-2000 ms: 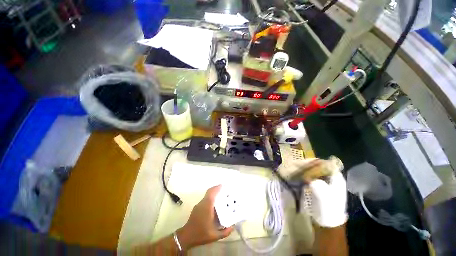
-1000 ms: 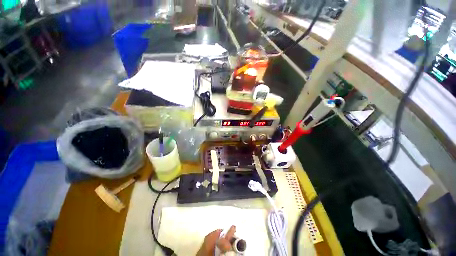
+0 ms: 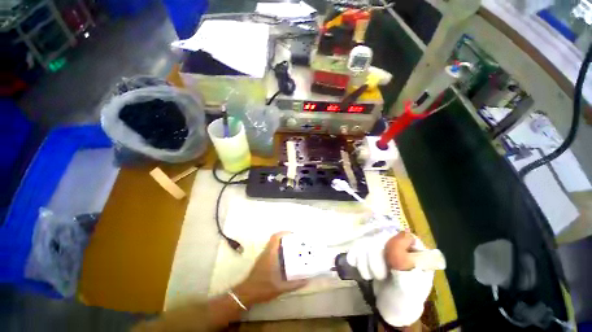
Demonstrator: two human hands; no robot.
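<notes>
My left hand (image 3: 265, 275), bare, holds the white power socket (image 3: 304, 254) above the mat, its face with dark holes turned up. My right hand (image 3: 397, 279), in a white glove with bare fingertips showing, holds a black test plug (image 3: 345, 264) close to the socket's right side; I cannot tell if it touches. A thick black cable runs down from the plug. The white mains plug (image 3: 340, 186) sits in the black socket strip (image 3: 272, 183). Its white cord (image 3: 383, 222) runs toward my right hand, which partly hides it.
A USB cable end (image 3: 235, 246) lies on the mat (image 3: 195, 259). Behind are a pen cup (image 3: 231, 150), the power supply (image 3: 330, 117) and a white block (image 3: 380, 154) with a red-handled tester (image 3: 404, 123). A bag of black parts (image 3: 156, 123) stands left; a dark green conveyor (image 3: 464, 201) runs right.
The white plug went into the black strip between the first two frames. My right hand, out of view one second ago, is back with the black plug beside the socket. The view has shifted.
</notes>
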